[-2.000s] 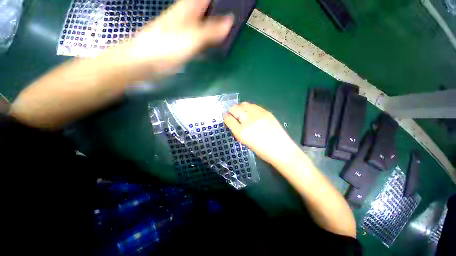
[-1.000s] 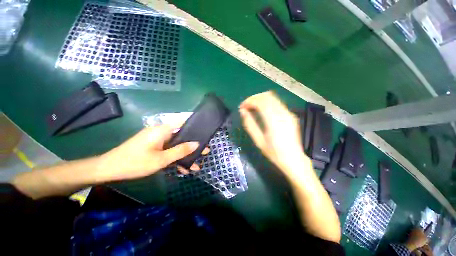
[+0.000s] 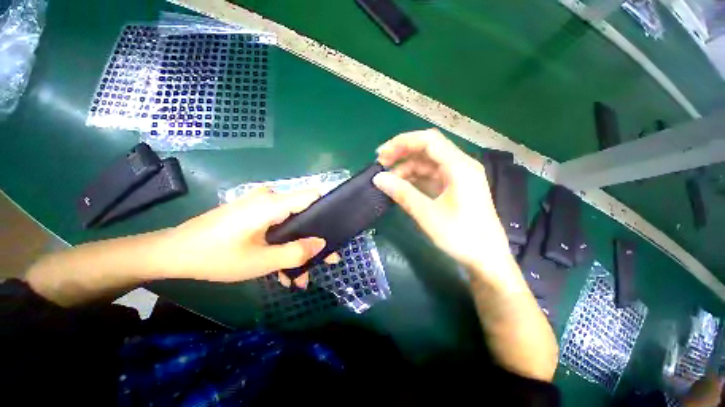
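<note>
A black phone back cover (image 3: 338, 208) is held tilted above the bench in front of me. My left hand (image 3: 262, 234) grips its lower left end, thumb on top and fingers beneath. My right hand (image 3: 445, 199) is at the cover's upper right end, thumb and fingertips touching its corner. Whether a small piece is between those fingertips cannot be seen. The working sheet of small dark squares (image 3: 346, 274) lies under the cover and my left hand, partly hidden, with shiny film over it.
Spare sheets (image 3: 199, 83) lie at upper left. Two covers (image 3: 119, 187) overlap left of my forearm. Several covers (image 3: 560, 226) lie at right, near another sheet (image 3: 606, 326). A cream strip (image 3: 334, 67) borders the belt. A grey bar (image 3: 636, 155) and another person's hand (image 3: 703, 393) are at right.
My left hand has moved from the top of the view to the centre, now with a cover. My right hand has left the sheet and come up to the cover's upper end.
</note>
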